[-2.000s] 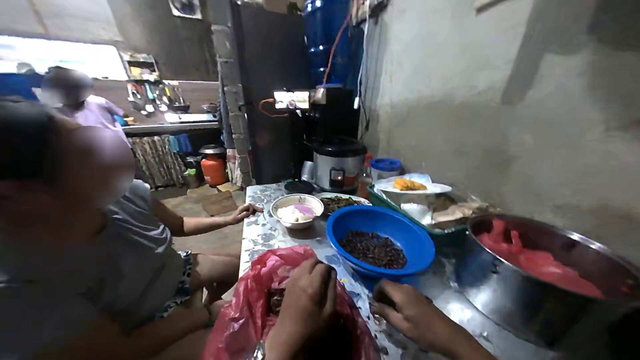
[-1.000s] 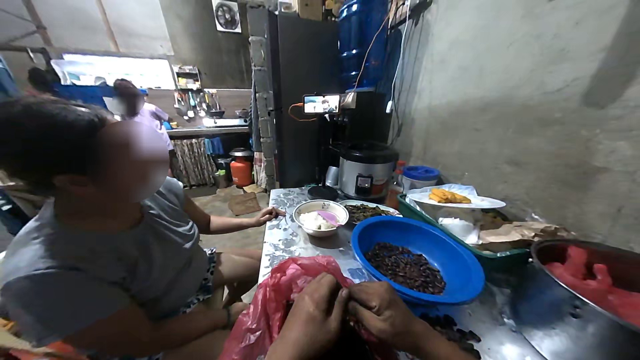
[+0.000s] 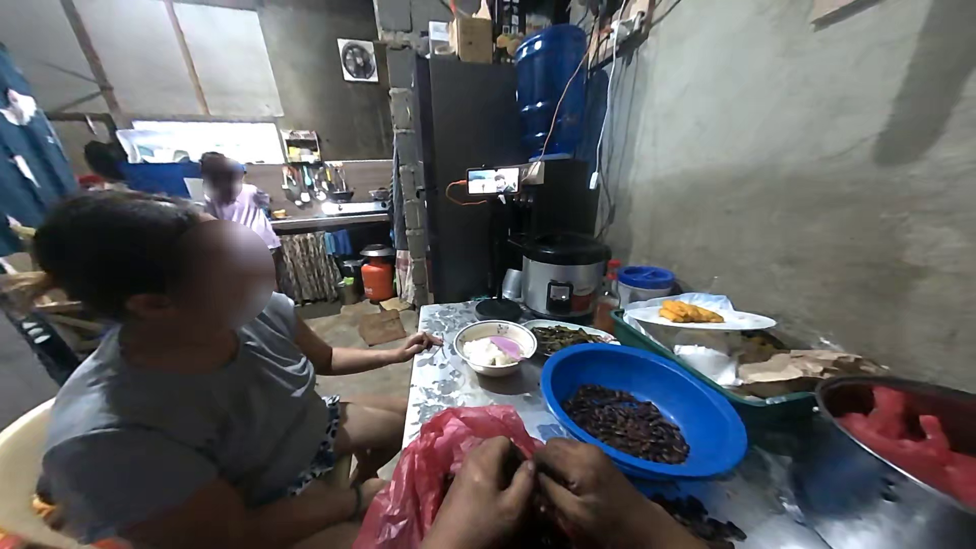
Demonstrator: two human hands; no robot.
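My left hand (image 3: 488, 492) and my right hand (image 3: 587, 488) meet over a red plastic bag (image 3: 427, 465), fingertips pinched together. Something small and dark seems to be between them, but the fingers mostly hide it. Dark pieces show inside the bag, below the hands. Just beyond my right hand stands a blue plastic basin (image 3: 717, 435) holding many small dark brown pieces (image 3: 625, 423), which I cannot identify for sure. A small heap of dark scraps (image 3: 698, 518) lies on the table to the right of my right hand.
A bowl of rice (image 3: 496, 370), a plate of greens (image 3: 568, 335) and a rice cooker (image 3: 566, 278) stand farther back on the table (image 3: 438, 381). At right are a green tray (image 3: 648, 339) and a large metal pot (image 3: 877, 488). A person (image 3: 175, 412) sits at left, one hand on the table edge.
Two seconds ago my hands were apart, the right one near the basin; now they are together over the red bag. The view has swung up and left.
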